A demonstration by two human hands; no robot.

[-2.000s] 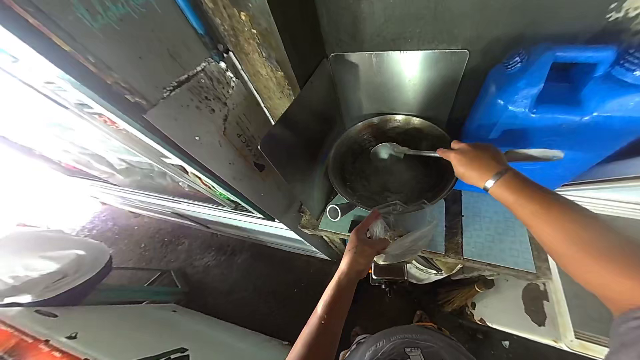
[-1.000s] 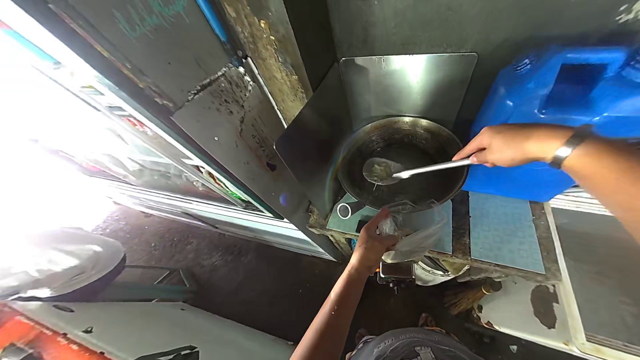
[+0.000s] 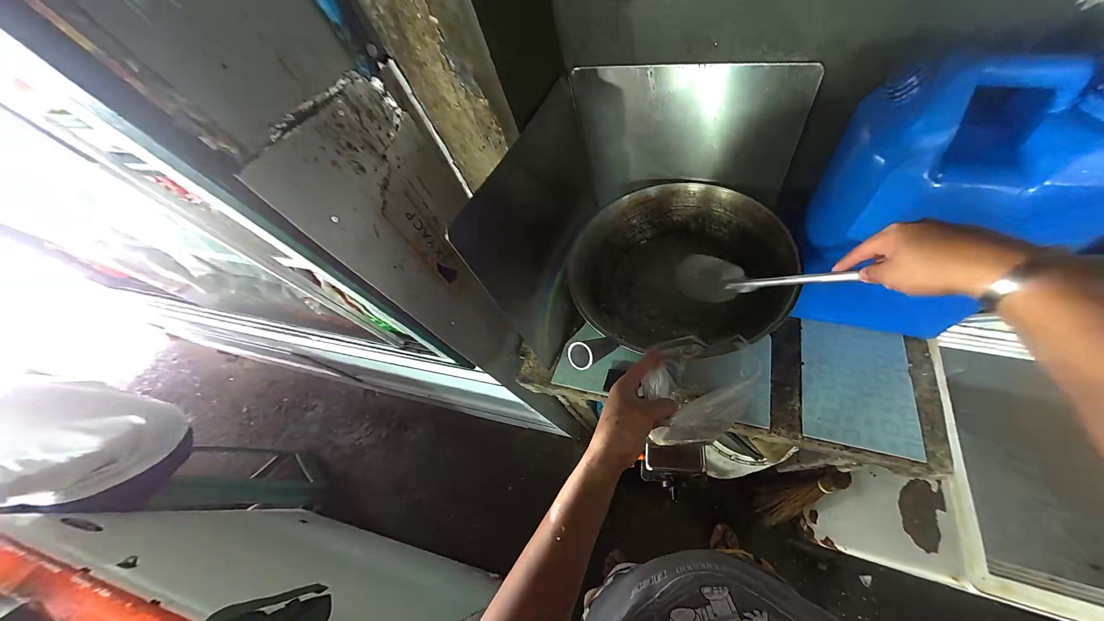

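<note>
A dark metal wok (image 3: 638, 285) sits on the counter in front of a metal splash sheet. My right hand (image 3: 936, 259) holds the long metal handle of a ladle (image 3: 711, 278), whose head is inside the wok. Beside the wok's near rim, my left hand (image 3: 634, 410) grips a clear plastic bag (image 3: 707, 410), its mouth spread next to the rim. What lies in the wok's bottom is too dark to tell. A dark handle with a pale round end (image 3: 580, 355) sticks out at the wok's lower left.
Behind my right hand stands a large blue plastic jerrycan (image 3: 897, 172). Metal sheets (image 3: 699, 121) shield the wok's back and left. Blue tiles (image 3: 858, 388) cover part of the counter. Below are a straw broom (image 3: 798, 496) and a small burner-like device (image 3: 673, 461). A white-covered round thing (image 3: 86, 440) is at left.
The ladle has shifted within the wok, its head now further right than one second ago. My left hand keeps hold of the plastic bag by the near rim.
</note>
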